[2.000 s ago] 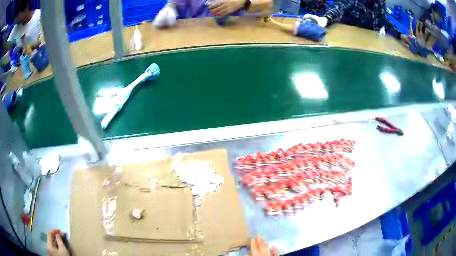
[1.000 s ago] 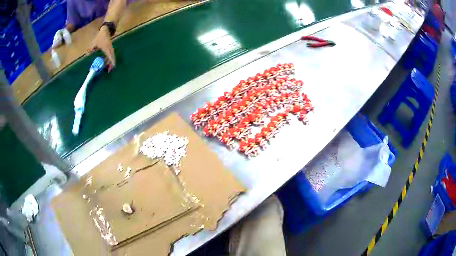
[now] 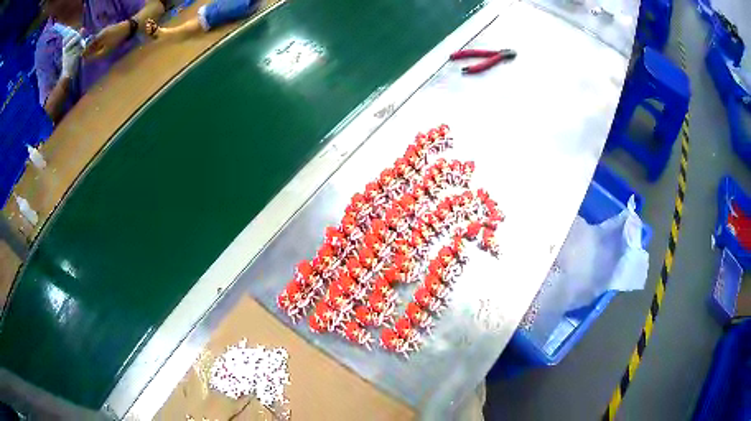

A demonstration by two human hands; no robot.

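Note:
Many red-and-white toy figures (image 3: 383,234) stand in several close rows on the shiny metal bench, right of the cardboard mat (image 3: 321,374). A heap of small white parts (image 3: 251,372) lies on the cardboard near its upper edge, at the bottom of the view. Only part of the cardboard shows; the rest is cut off by the lower edge. Neither of my hands is in view.
Red-handled pliers (image 3: 482,59) lie at the bench's far end. The green conveyor belt (image 3: 189,140) runs along the left. A blue bin (image 3: 568,333) with a white liner and a blue stool (image 3: 655,103) are at the right. A person (image 3: 90,49) sits across the belt.
The view has swung to the right. My hands, seen two seconds ago at the bottom edge, are gone from view. The blue-and-white object on the belt and the small round pot are out of view.

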